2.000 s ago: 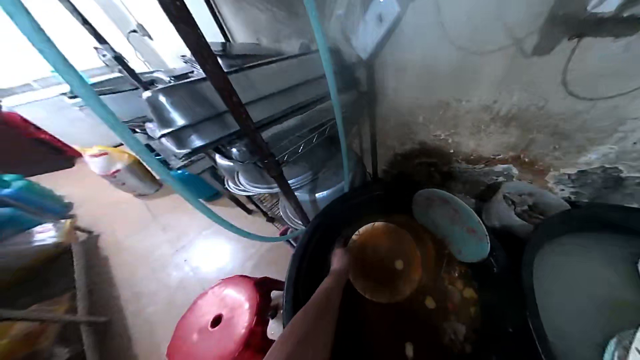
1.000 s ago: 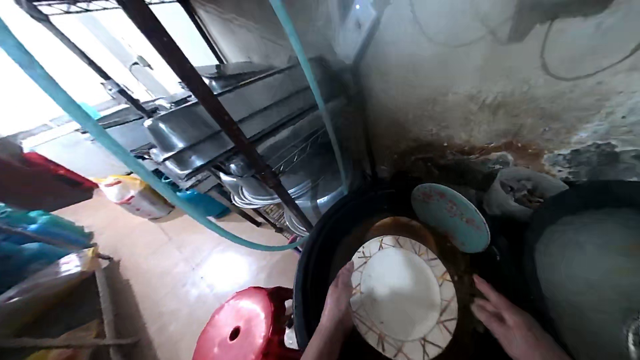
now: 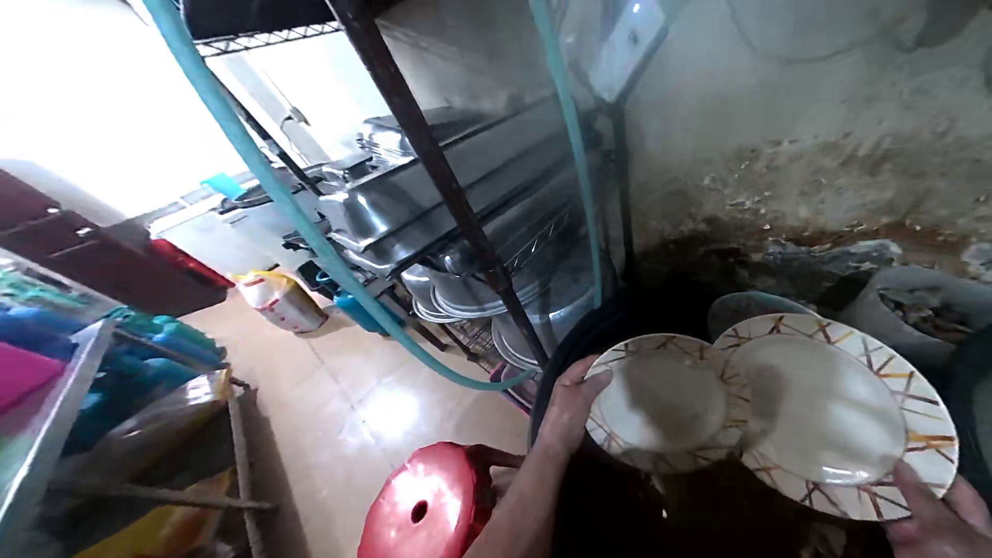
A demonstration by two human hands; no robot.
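Note:
My left hand (image 3: 572,403) grips the left rim of a white plate (image 3: 659,403) with a brown line pattern. A larger white plate (image 3: 821,411) with orange and brown lines on its rim is in my right hand (image 3: 934,504), held at its lower right edge. The plates meet at their inner edges, tilted above a dark tub (image 3: 552,372) whose inside is mostly in shadow. Another plate (image 3: 756,308), pale green, shows partly behind the larger one.
A red plastic stool (image 3: 422,504) stands left of the tub. Metal pans (image 3: 387,213) fill a rack behind a teal hose (image 3: 271,186). A white bucket (image 3: 922,302) with scraps sits by the stained wall. Bags (image 3: 155,387) lie at the left.
My right hand, empty one second ago, now holds the larger plate. Two plates are up side by side where one showed before. The view has shifted toward the left side.

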